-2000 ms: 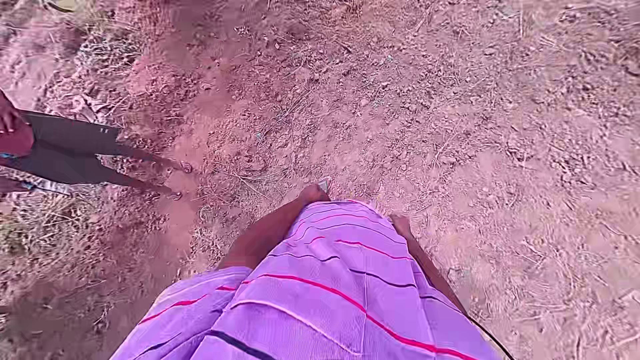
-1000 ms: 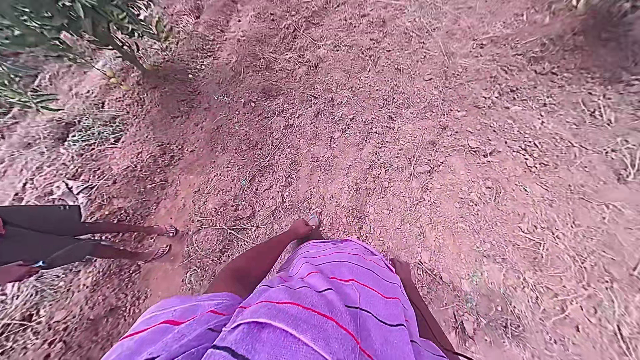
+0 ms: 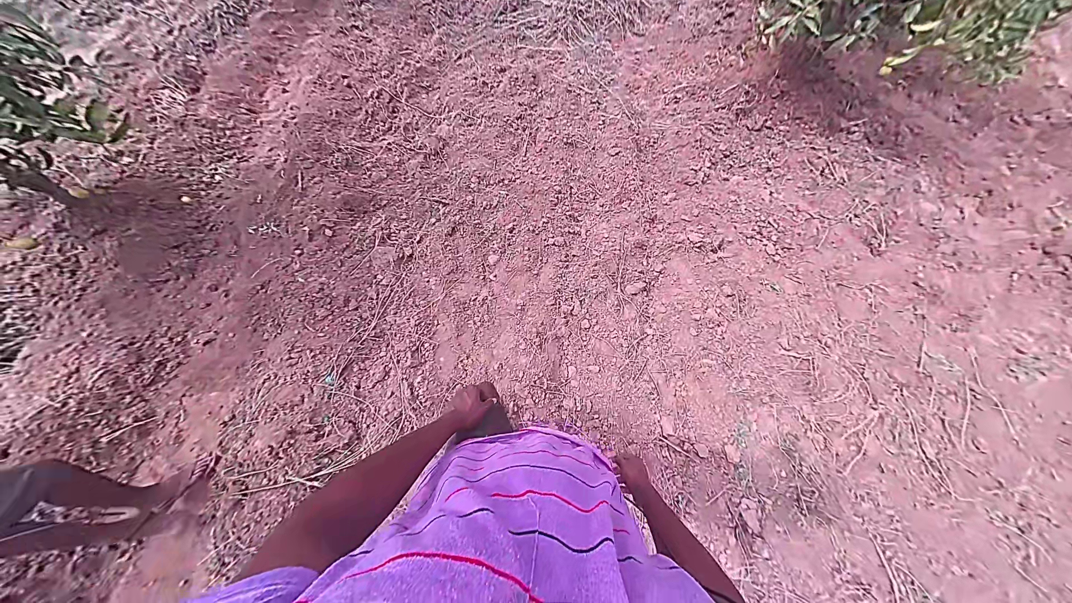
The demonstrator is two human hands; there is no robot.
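My left hand (image 3: 476, 404) is at the lower middle, just left of the front of my purple striped garment (image 3: 536, 502), with its fingers curled. Something dark shows right beside it, partly behind the cloth, and I cannot tell whether the hand grips it. On the other side of the garment, my right hand (image 3: 630, 473) hangs low against the cloth's edge. Its fingers are partly hidden, so what it holds, if anything, does not show.
Reddish, stony soil (image 3: 569, 276) with dry grass stalks stretches ahead. A leafy plant (image 3: 50, 109) stands at the upper left, another leafy plant (image 3: 938, 33) at the upper right. Another person's legs (image 3: 92, 511) are at the lower left edge.
The view has travelled over the ground, and a plant has come in at the upper right. The other person's legs now sit lower at the left edge. Both my hands remain beside the garment.
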